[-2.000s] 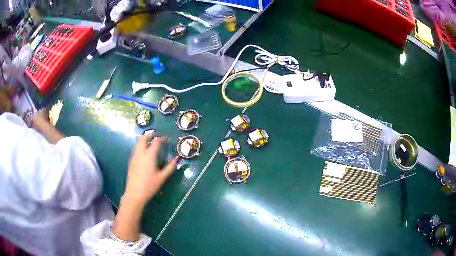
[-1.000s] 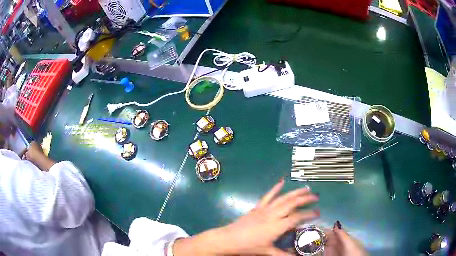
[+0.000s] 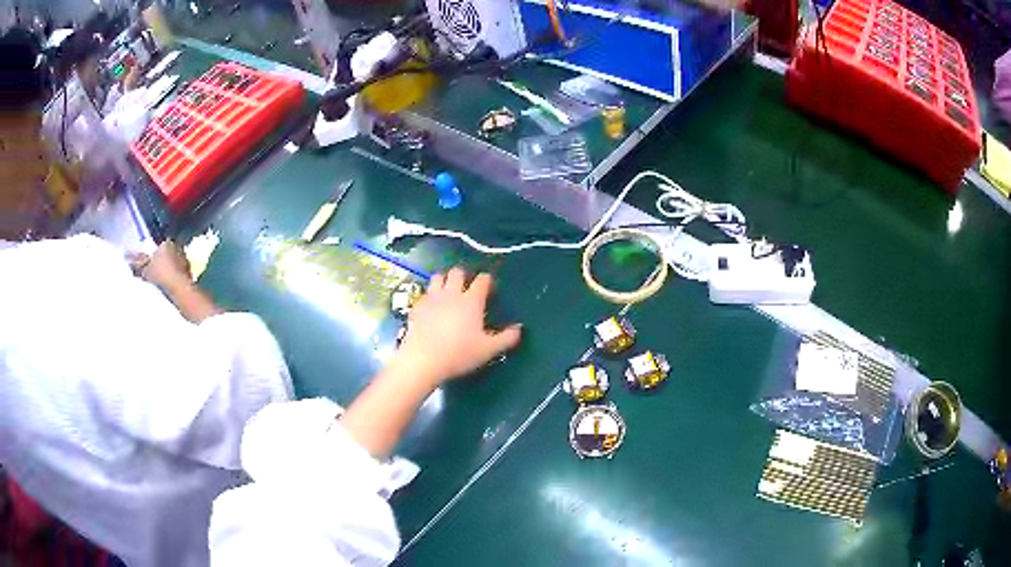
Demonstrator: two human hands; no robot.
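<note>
My left hand point(image 3: 443, 327) reaches over the mat from a white sleeve, its thumb and fingers spread. It hides the spot beneath it, so whether it holds a watch part cannot be seen. A small internal module point(image 3: 407, 296) shows at its left edge. Right of the hand, three internal modules with white and yellow-gold patches lie close together: one at the top point(image 3: 614, 333), one at right point(image 3: 646, 370), one at left point(image 3: 586, 383). A silver-rimmed watch case point(image 3: 598, 430) lies just below them. My right hand is out of view.
A yellow ring point(image 3: 625, 267), white cable point(image 3: 499, 247) and power strip point(image 3: 762, 275) lie beyond. A striped sheet point(image 3: 818, 476), zip bag point(image 3: 831, 397) and tape roll point(image 3: 933, 420) lie at right. A person in white point(image 3: 122, 388) sits close at left. Red trays point(image 3: 216, 130) stand behind.
My left hand has moved from the lower right to the upper left. My right hand and the watch case near the hands have left view. The two cases at upper left no longer show.
</note>
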